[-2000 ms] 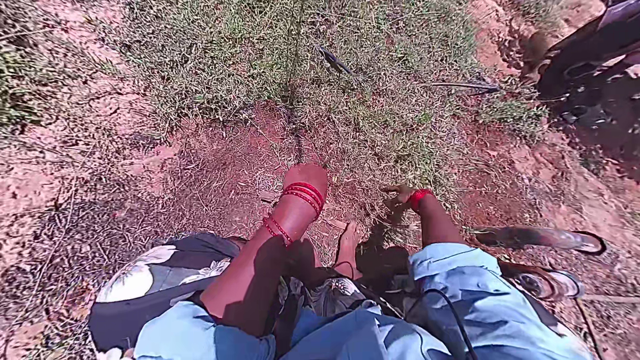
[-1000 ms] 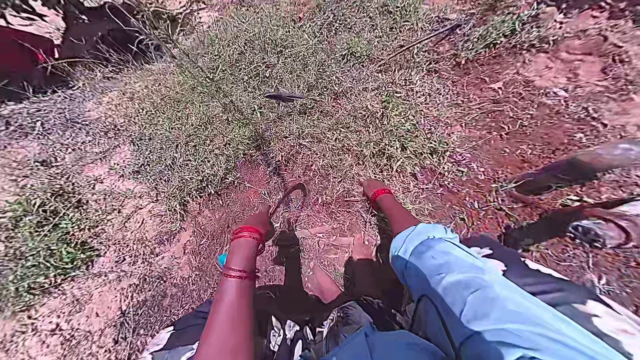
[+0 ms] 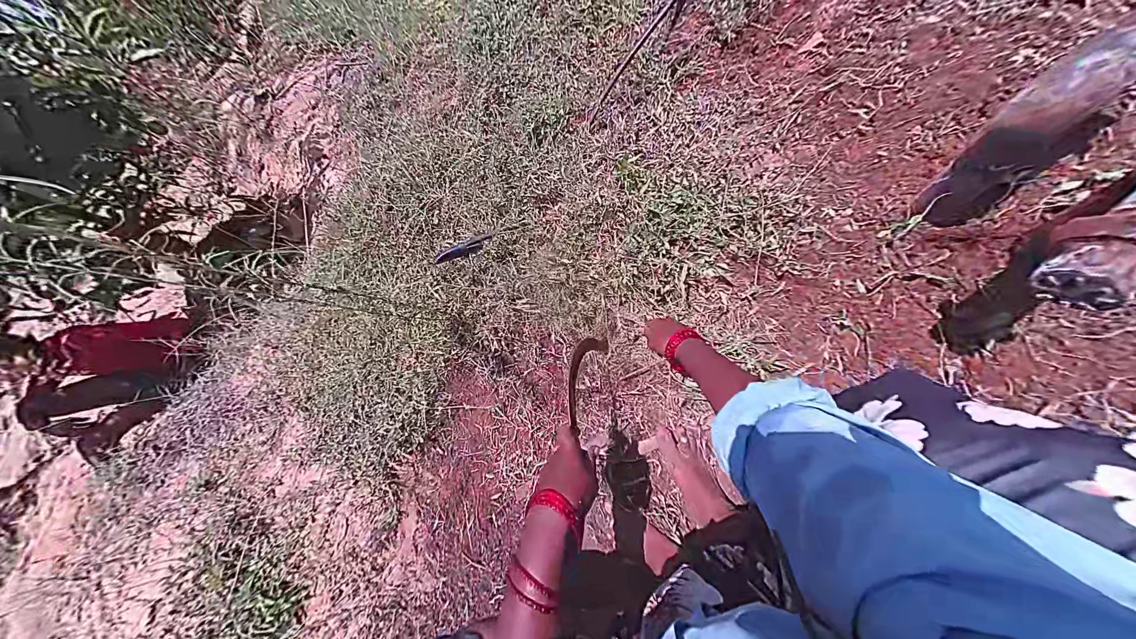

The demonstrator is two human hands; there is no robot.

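My left hand point(image 3: 566, 479), with red bangles at the wrist, is closed around the handle of a sickle. The sickle's curved blade point(image 3: 577, 382) points up and bends right over the dry grass. My right hand point(image 3: 666, 335), also with a red bangle, is low at the cut grass right of the blade; its fingers are partly hidden, and whether they grip stems cannot be told. A bare foot point(image 3: 679, 457) rests on the ground below it. Short grass point(image 3: 390, 328) covers the ground ahead.
A dark, narrow object point(image 3: 463, 248) lies on the grass, with a thin stick point(image 3: 632, 60) beyond. At the right are brown limb-like shapes point(image 3: 1034, 133), possibly an animal's legs, over reddish soil. Something red point(image 3: 124, 346) and dark is at the left, beside leafy plants point(image 3: 98, 204).
The view has swung considerably. The sickle's blade now shows clearly above my left hand; two seconds ago it could not be made out. My right hand remains low at the grass.
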